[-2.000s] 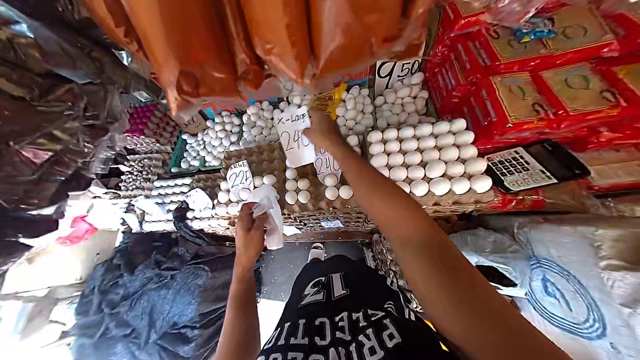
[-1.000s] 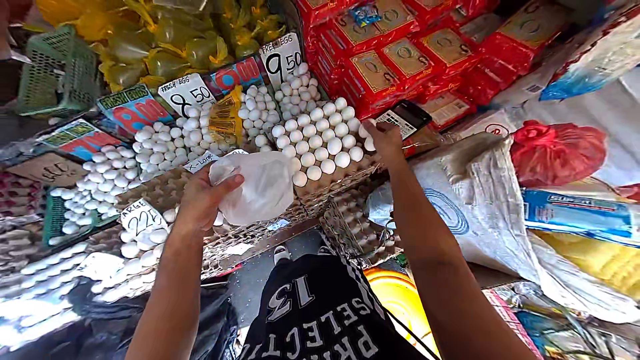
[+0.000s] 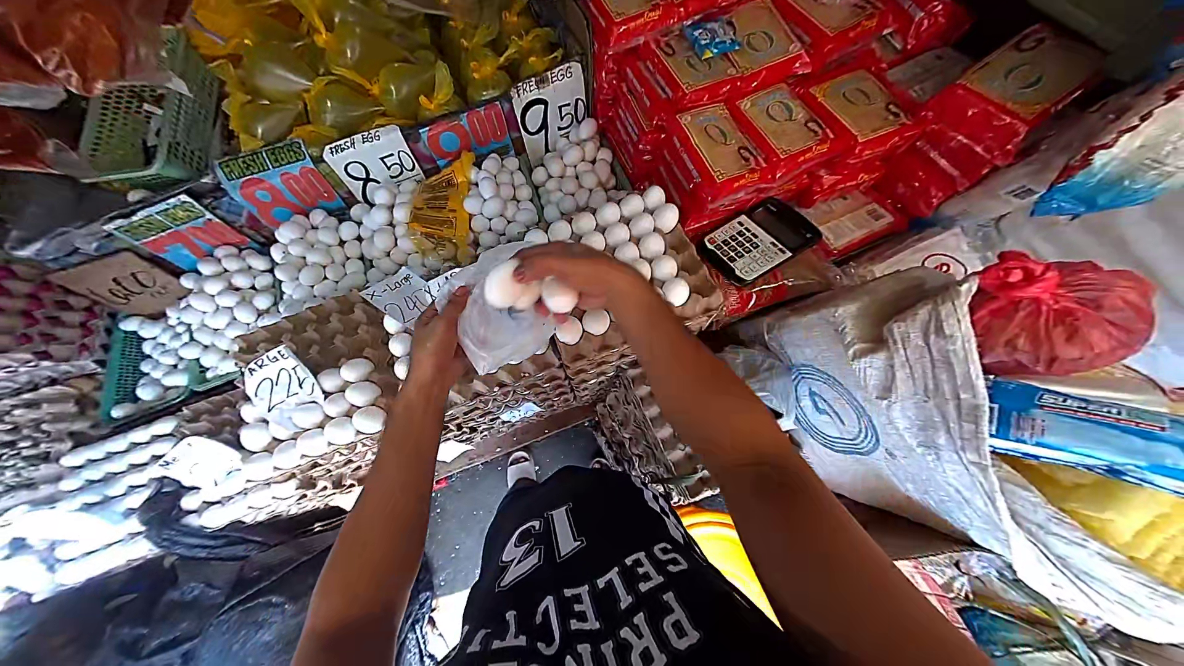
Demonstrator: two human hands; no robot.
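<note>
My left hand [image 3: 438,335] grips the left edge of a thin white plastic bag [image 3: 495,338]. At the bag's mouth, my right hand [image 3: 583,276] holds several white eggs [image 3: 559,295]; whether any egg rests inside the bag cannot be told. Just beyond my right hand are rows of white eggs [image 3: 640,225] on a cardboard egg tray [image 3: 696,271]. Handwritten price cards [image 3: 393,294] stand behind my left hand, near an open stretch of cardboard tray [image 3: 319,328].
A calculator [image 3: 758,240] lies right of the eggs, below stacked red packages [image 3: 795,120]. Yellow bags [image 3: 342,83] and a green plastic basket [image 3: 153,120] are at the back left. A white woven sack [image 3: 888,388] and a red plastic bag [image 3: 1064,314] lie at right.
My right hand has moved left from beside the calculator to the bag's mouth and now holds several eggs. Fewer eggs stand at the near left of the tray. My left hand still holds the bag.
</note>
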